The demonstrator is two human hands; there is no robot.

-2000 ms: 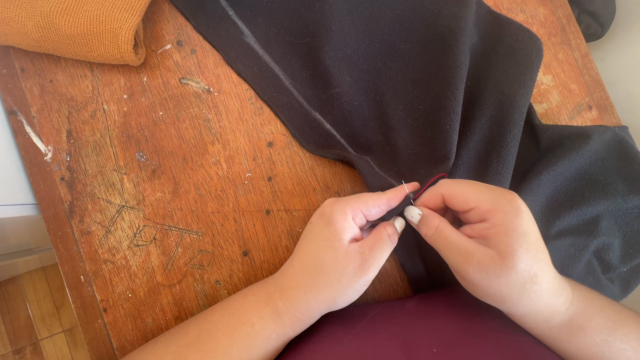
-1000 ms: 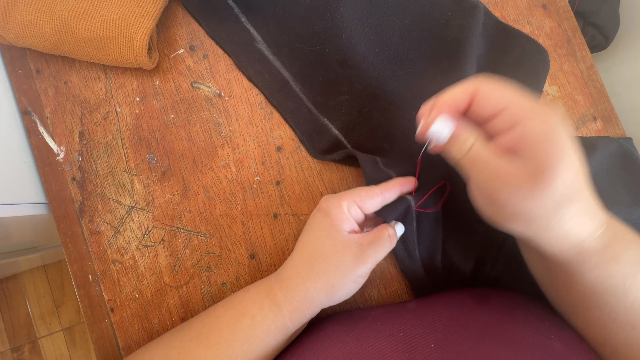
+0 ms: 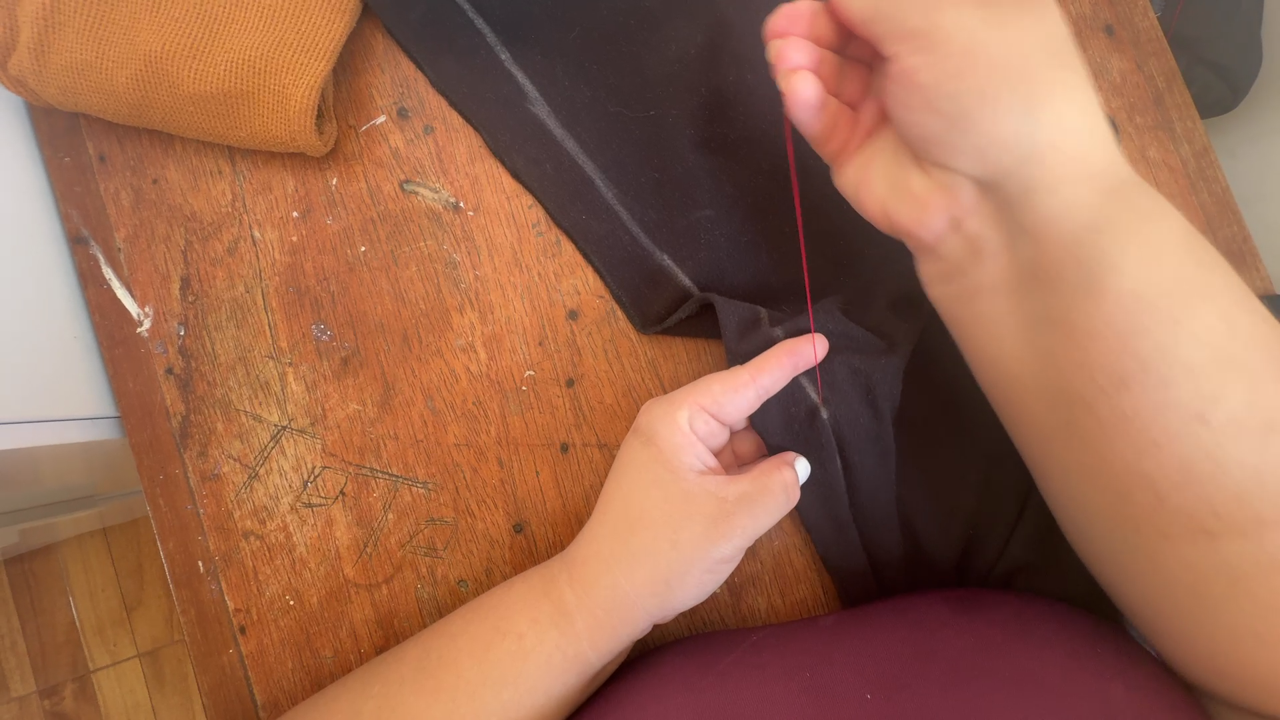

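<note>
Black fabric (image 3: 640, 130) with a pale chalk line lies across the wooden table and hangs over its near edge. A red thread (image 3: 802, 240) rises taut from the cloth near the end of that line. My right hand (image 3: 880, 110), raised at the top, has its fingers closed on the thread's upper part; its fingertips are partly out of view, and no needle can be made out. My left hand (image 3: 720, 450) holds the fabric's edge between thumb and curled fingers, its index finger stretched out against the thread.
A folded mustard knit cloth (image 3: 190, 70) lies at the table's far left corner. The scratched wooden tabletop (image 3: 400, 320) extends left of the fabric. Dark cloth (image 3: 1210, 50) shows beyond the right edge. Maroon cloth (image 3: 880, 660) is at the near edge, against my body.
My right hand has moved up and away from the fabric, where it was close to my left hand. The red thread, looped a second ago, is now straight. My left hand stays at the fabric.
</note>
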